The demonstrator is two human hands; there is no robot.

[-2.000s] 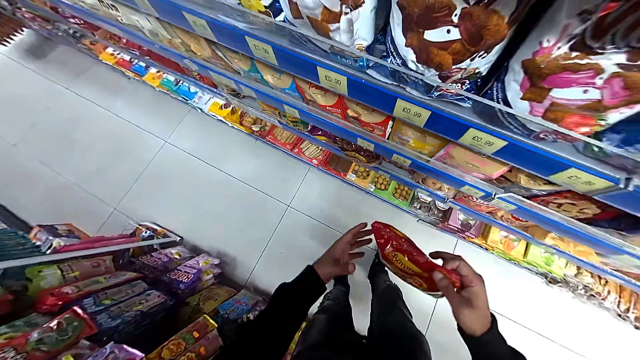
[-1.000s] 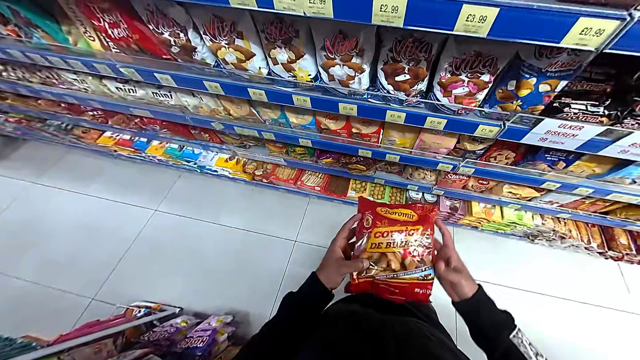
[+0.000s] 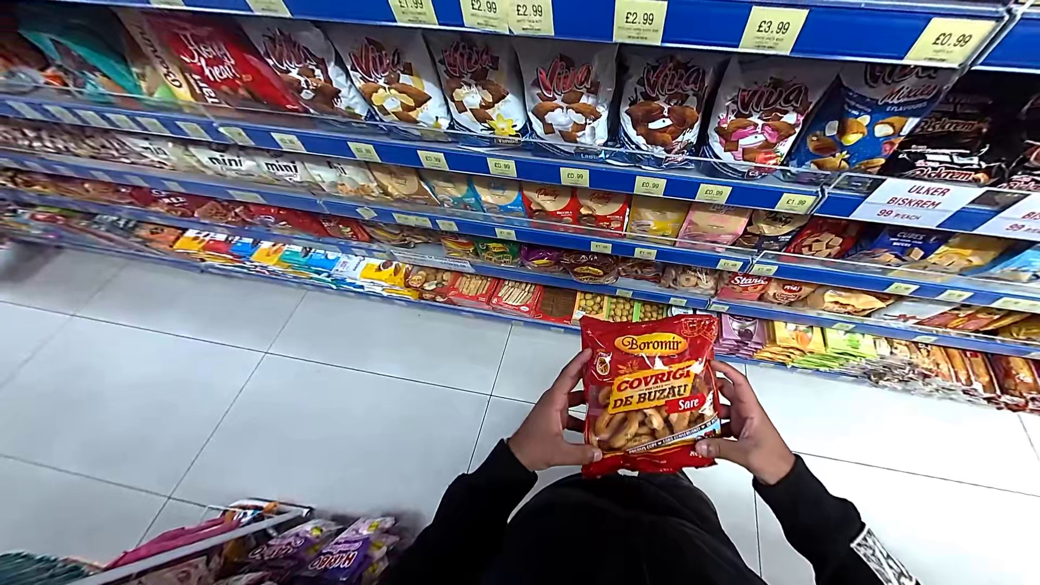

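Note:
A red Boromir bag of ring-shaped pretzels (image 3: pixel 650 394) is held upright in front of my body, its printed front facing me and a window showing the pretzels inside. My left hand (image 3: pixel 556 422) grips the bag's left edge, thumb on the lower front corner and fingers behind it. On the right edge, my right hand (image 3: pixel 747 426) holds it the same way, thumb over the lower right front. The fingers behind the bag are partly hidden. Beyond the bag's top edge lies the bottom shelf with trays of packaged snacks (image 3: pixel 613 307).
A long blue-edged shop shelf (image 3: pixel 536 166) with price tags runs across the view. It holds Viva bags (image 3: pixel 565 93), wafer packs (image 3: pixel 573 205) and other snacks. A rack of purple sweet bags (image 3: pixel 345 552) stands at the lower left. Pale floor tiles (image 3: pixel 349 406) lie between.
Two seconds ago my right hand alone held the bag, tilted, with my left hand apart from it. Now both hands hold it with the front facing me. The view has shifted toward the shelves.

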